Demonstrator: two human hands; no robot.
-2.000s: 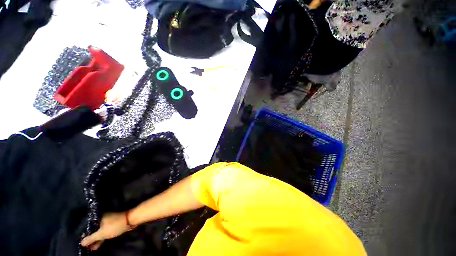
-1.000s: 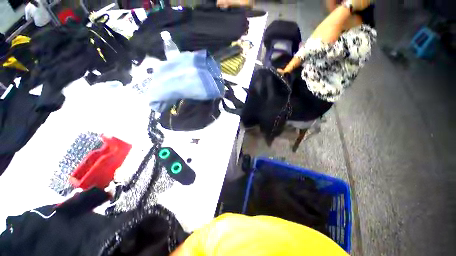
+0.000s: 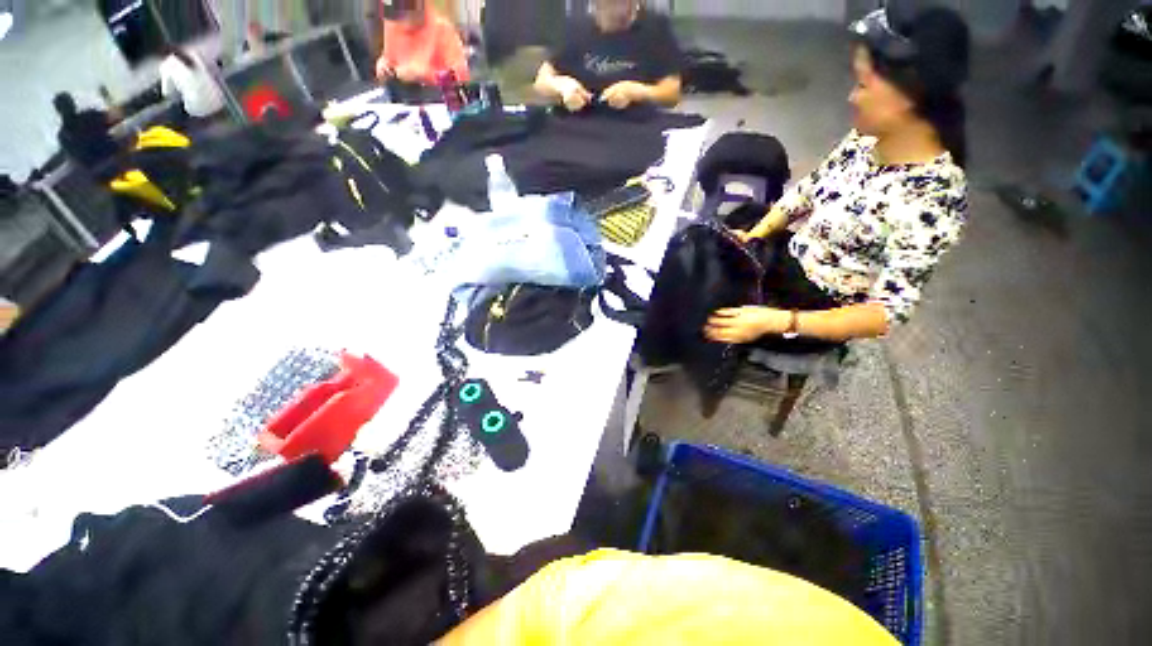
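Observation:
The black jacket [image 3: 164, 574] lies over the near table edge at the bottom left, cut off by the picture's lower rim. Its black-and-white speckled braid trim [image 3: 331, 568] curves around the smooth black lining. A yellow sleeve, on my right arm, shows at the bottom centre. Neither my left hand nor my right hand is in the picture. No needle or thread can be made out.
On the white table [image 3: 556, 486] are a red holder [image 3: 331, 410], two green-ringed thread cones [image 3: 493, 423], speckled scraps, and a black bag [image 3: 531, 318] under denim [image 3: 524, 246]. A blue crate [image 3: 783, 473] stands on the floor. A person sits at right with black cloth; others sit beyond.
The view has tilted up, so the table things sit lower and more people show. My right hand, on the trim two seconds ago, has gone out of the picture.

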